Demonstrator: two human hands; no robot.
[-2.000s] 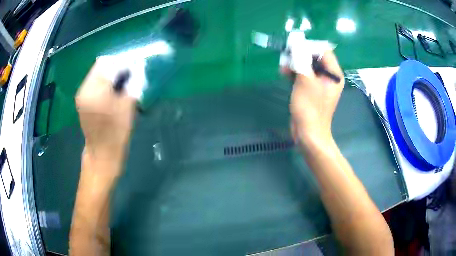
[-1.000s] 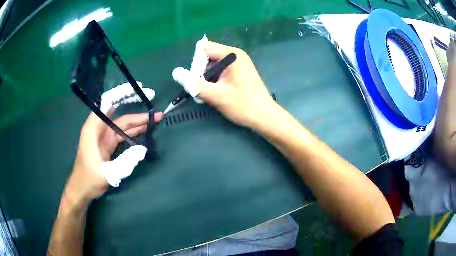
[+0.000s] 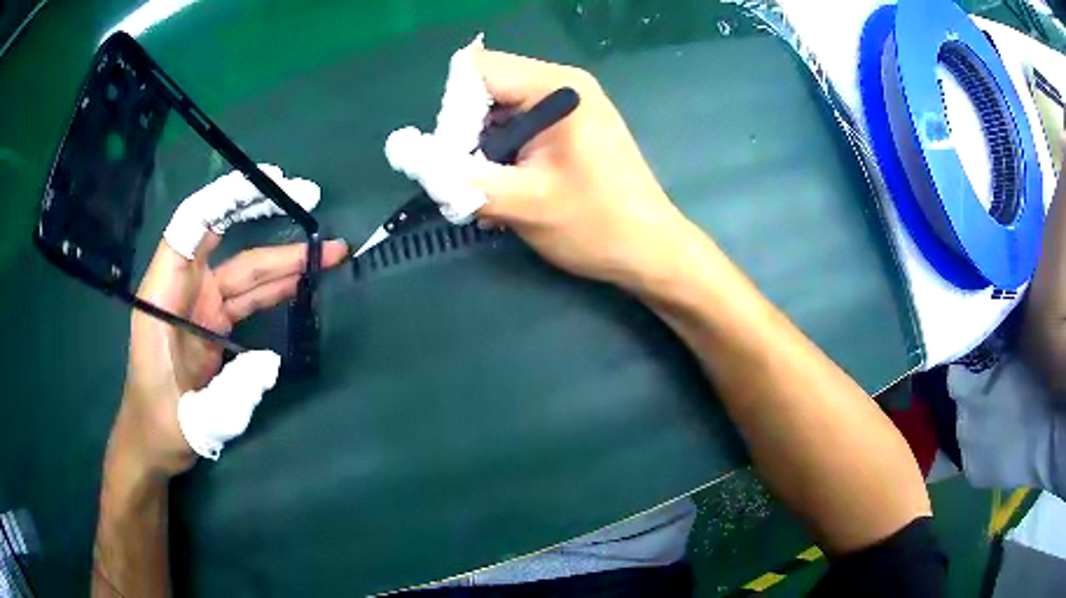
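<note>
My left hand (image 3: 216,315), with white finger cots on the thumb and a finger, holds the black phone middle frame (image 3: 111,164) tilted, its solid end up at the left and its thin bar near my fingertips. My right hand (image 3: 561,175), also with white finger cots, holds the black-handled tweezers (image 3: 532,124) like a pen. The silver tips point down-left at the left end of the strip of black pads (image 3: 427,245) on the dark green mat. Whether a pad is between the tips cannot be told. My right hand partly covers the strip.
The blue reel (image 3: 918,140) lies on a white sheet (image 3: 964,333) at the right. Another person's arm and grey clothing (image 3: 1011,421) are at the right edge. The mat's front edge runs near my body, with yellow-and-black floor marking (image 3: 783,570) below.
From a blurred reach at the back, both hands have come over the mat; the frame now shows in my left hand. Over the last second, frame and tweezer tips have shifted slightly left in view.
</note>
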